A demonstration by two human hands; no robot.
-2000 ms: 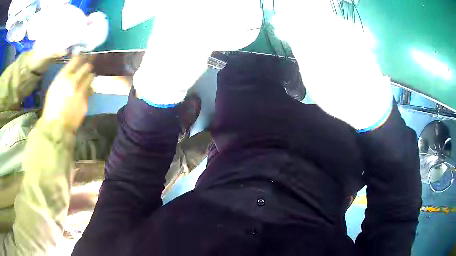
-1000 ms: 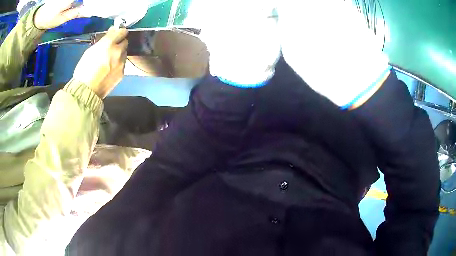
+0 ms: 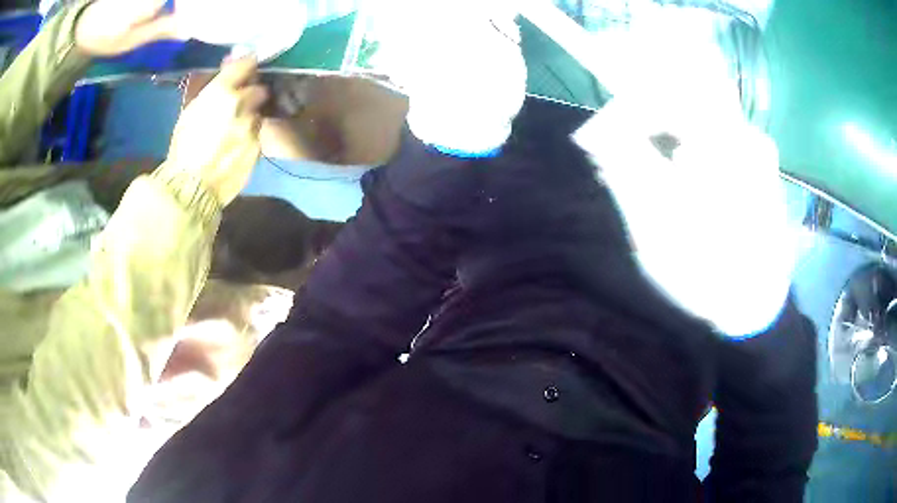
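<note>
My left hand (image 3: 462,83), in a white glove with a blue-edged cuff, is at the bench's near edge. It is overexposed and its fingers run up towards the top of the picture. My right hand (image 3: 713,216), also in a white glove, is right of centre over the edge. White shapes around its fingers blend into the glove, so I cannot tell what it holds. A pale strip (image 3: 566,37) lies between the hands. Thin dark wires show beside the right hand on the green bench (image 3: 831,88).
A person in an olive sleeve (image 3: 128,275) works at the left, both hands at a white part (image 3: 251,25). Blue bins stand behind at far left. A round stool (image 3: 867,329) stands on the blue floor at right, near a yellow line.
My left hand moved right and slightly up from its first place. My right hand has come down and nearer to my body. The person's hands at left moved right.
</note>
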